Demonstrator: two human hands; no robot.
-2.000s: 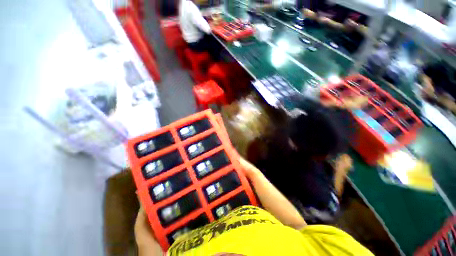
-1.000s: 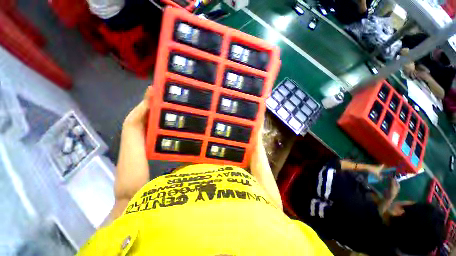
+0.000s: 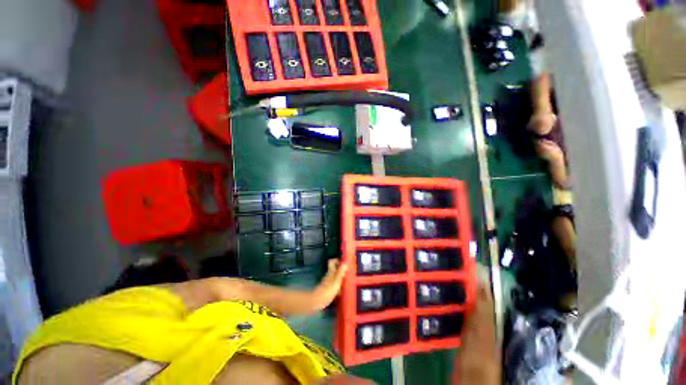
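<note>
A red-orange phone tray (image 3: 410, 244) is on or just above the green bench, in front of me. Its two columns of pockets hold black keypad phones, screens showing. I cannot tell whether its underside touches the mat. My left hand (image 3: 331, 286) grips the tray's left edge, fingers partly hidden against it. My right hand (image 3: 479, 327) is blurred along the tray's right edge; its fingertips are unclear. A clear lens blister tray (image 3: 289, 225) with dark-framed rectangles lies just left of the phone tray.
Another full phone tray (image 3: 316, 86) lies farther back. Before it are a black smartphone (image 3: 316, 137), crumpled tissue (image 3: 278, 128), yellow-and-black tool (image 3: 283, 113) and white box unit (image 3: 383, 128). A red stool (image 3: 150, 201) stands left. Another person's hand (image 3: 543, 124) is across the bench.
The tray has moved from in front of my body, beside the bench, to over the bench. My view has turned toward the bench, and the blister tray now shows left of the phone tray.
</note>
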